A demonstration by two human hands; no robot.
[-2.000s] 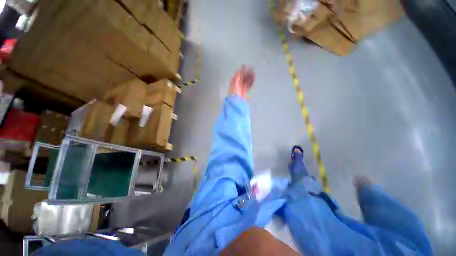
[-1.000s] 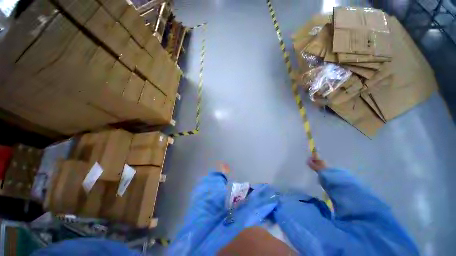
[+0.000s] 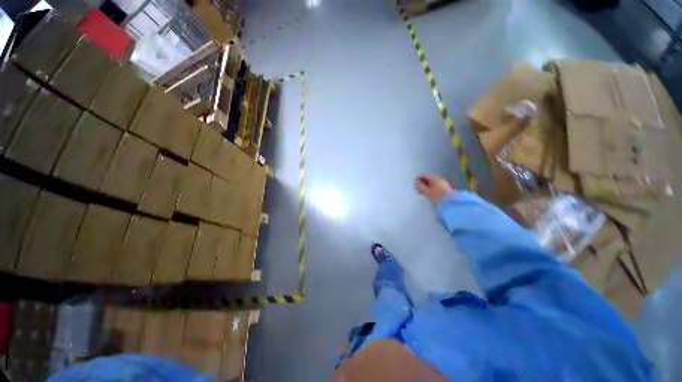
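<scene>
My right hand (image 3: pixel 434 187) is held out over the grey floor, below a light blue sleeve. It looks empty, with the fingers loosely bent. My left hand is not in view. A large block of brown cartons (image 3: pixel 112 171) stands on the left, its pallet ends showing at the aisle side. A pile of flattened cardboard (image 3: pixel 613 142) lies on the right, with crumpled stretch wrap (image 3: pixel 570 222) on its near part. My hand touches neither.
Yellow-black floor tape (image 3: pixel 302 186) edges the left bay; another tape line (image 3: pixel 437 97) runs along the right. Wooden pallets (image 3: pixel 221 86) stand beyond the carton block. More cartons (image 3: pixel 179 336) are at lower left. One shoe (image 3: pixel 381 253) shows on the floor.
The carton block and cardboard pile have moved nearer and lower in the picture. The trolley has left the view. My right hand has swung forward; my left hand has gone out of view.
</scene>
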